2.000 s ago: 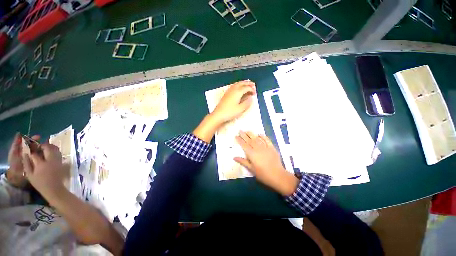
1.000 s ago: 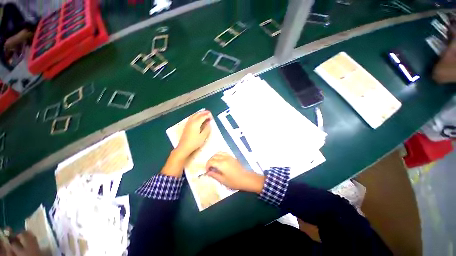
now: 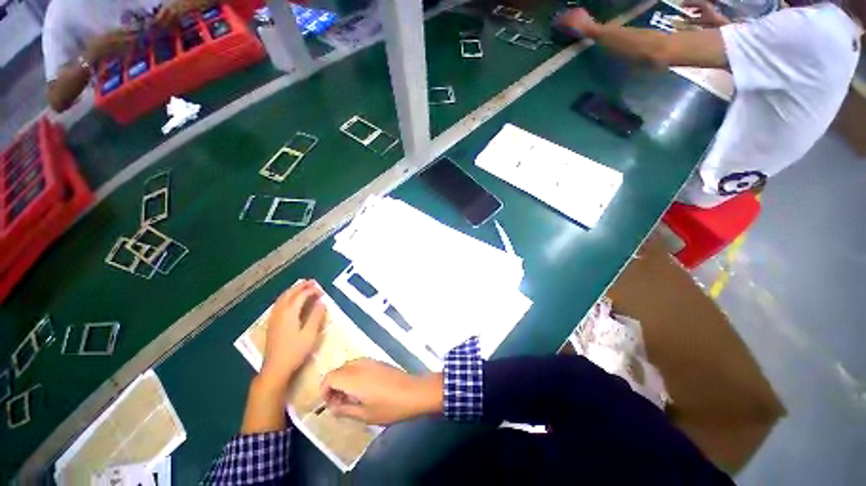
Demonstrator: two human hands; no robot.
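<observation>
The adhesive sheet (image 3: 336, 347), tan with a white border, lies on the green bench at the lower left of centre. My left hand (image 3: 292, 327) rests on its upper part, fingers bent near its far edge; what is under the fingers is hidden. My right hand (image 3: 372, 390) is over its lower part, fingertips pinched at the sheet by a small dark slit or thin thing, too blurred to name. The waste liner pile (image 3: 437, 271) lies right of the sheet, with a cut-out liner (image 3: 380, 308) sticking out at its left.
A smartphone (image 3: 461, 191) and spare sheet stack (image 3: 549, 176) lie beyond the pile. A pale rail (image 3: 256, 275) separates the conveyor with phone frames (image 3: 277, 210). A metal post (image 3: 407, 85) stands there. Another person (image 3: 779, 85) sits at right; a cardboard box (image 3: 707, 380) is below the bench.
The view has swung to the right, so the bench things sit further left and a person at right has come into view. My right fingers have drawn together from spread to pinched on the sheet.
</observation>
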